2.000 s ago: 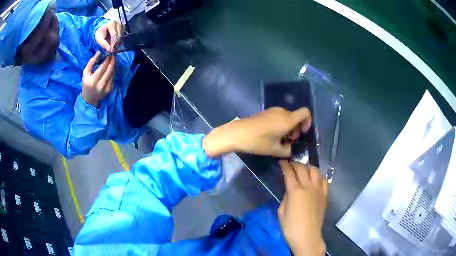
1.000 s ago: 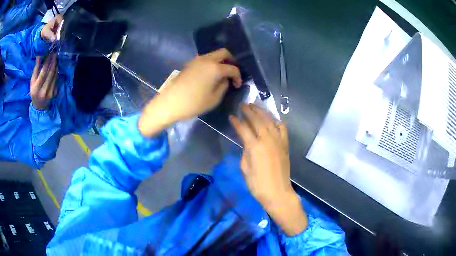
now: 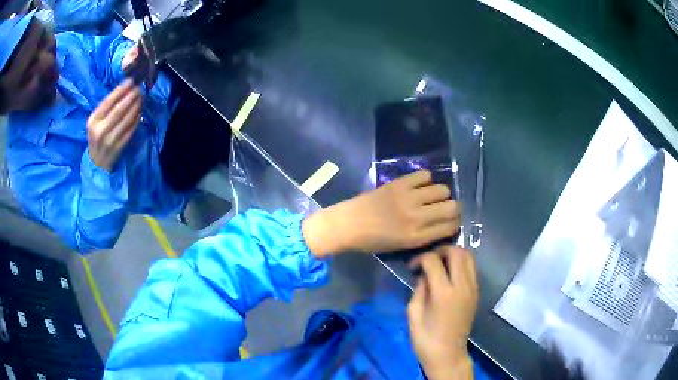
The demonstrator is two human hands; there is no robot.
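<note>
A dark, glossy black panel (image 3: 411, 132) lies in front of me, with a shiny band across its middle. Clear film (image 3: 476, 159) shows beside its right side. My left hand (image 3: 394, 214) lies over the panel's near half, its fingers curled on it and hiding that part. My right hand (image 3: 444, 308) is just nearer to me, thumb and fingertips closed at the panel's near edge. What lies between those fingertips is hidden.
White sheets (image 3: 550, 260) and a patterned adhesive sheet (image 3: 614, 286) lie at right. Tape tabs (image 3: 321, 179) and clear plastic (image 3: 249, 174) are at the bench edge. Another person in blue (image 3: 74, 148) works at left. A dark crate-like object (image 3: 44, 312) is at lower left.
The view swung left to right and back. My left hand's pinched fingers now lie flatter over the panel. My right hand's fingers have curled in at the near edge.
</note>
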